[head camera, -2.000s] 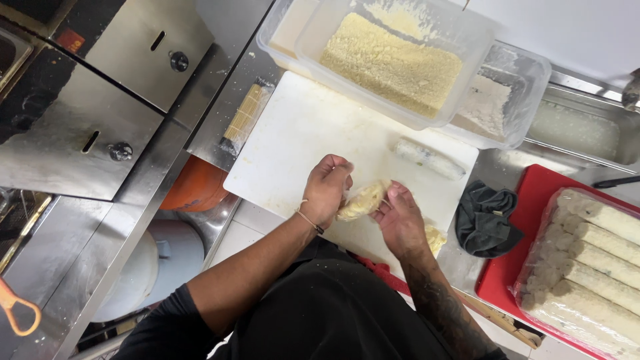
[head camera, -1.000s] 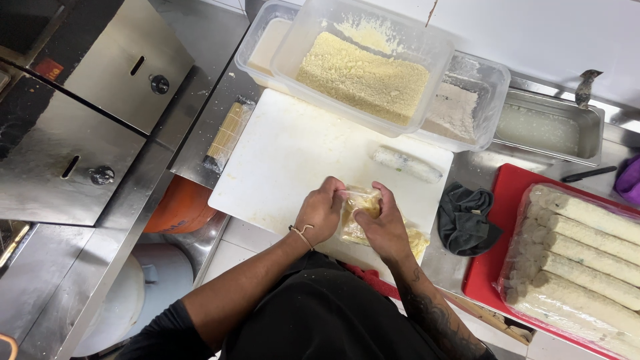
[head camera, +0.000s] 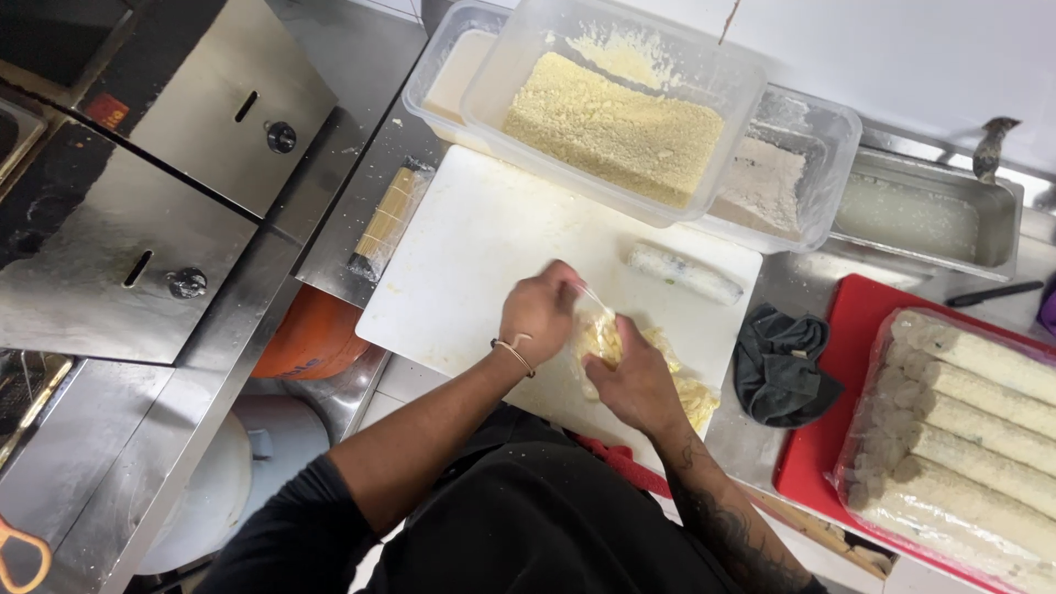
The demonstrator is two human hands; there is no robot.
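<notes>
Over the white cutting board (head camera: 495, 223), my left hand (head camera: 540, 313) pinches the gathered, twisted end of a clear plastic bag or wrap. My right hand (head camera: 635, 371) grips the same plastic packet (head camera: 598, 342), which holds pale yellow food pieces. Beside and partly behind my right hand, more yellow shredded or sliced food (head camera: 695, 400) lies at the board's near right corner. A white roll in plastic wrap (head camera: 685, 274) rests on the board beyond my right hand.
Plastic tubs of yellow crumbs (head camera: 615, 124) and pale flour (head camera: 763, 186) overlap the board's far edge. To the right are a dark cloth (head camera: 780, 363), a steel pan of cloudy liquid (head camera: 916, 214) and wrapped coated rolls (head camera: 973, 445) on a red board (head camera: 813, 429). A bamboo mat (head camera: 388, 214) lies left.
Two seconds ago both hands held the yellow food apart at its two sides. Now the plastic's end is drawn into a twist between my hands, and more loose yellow food shows at right.
</notes>
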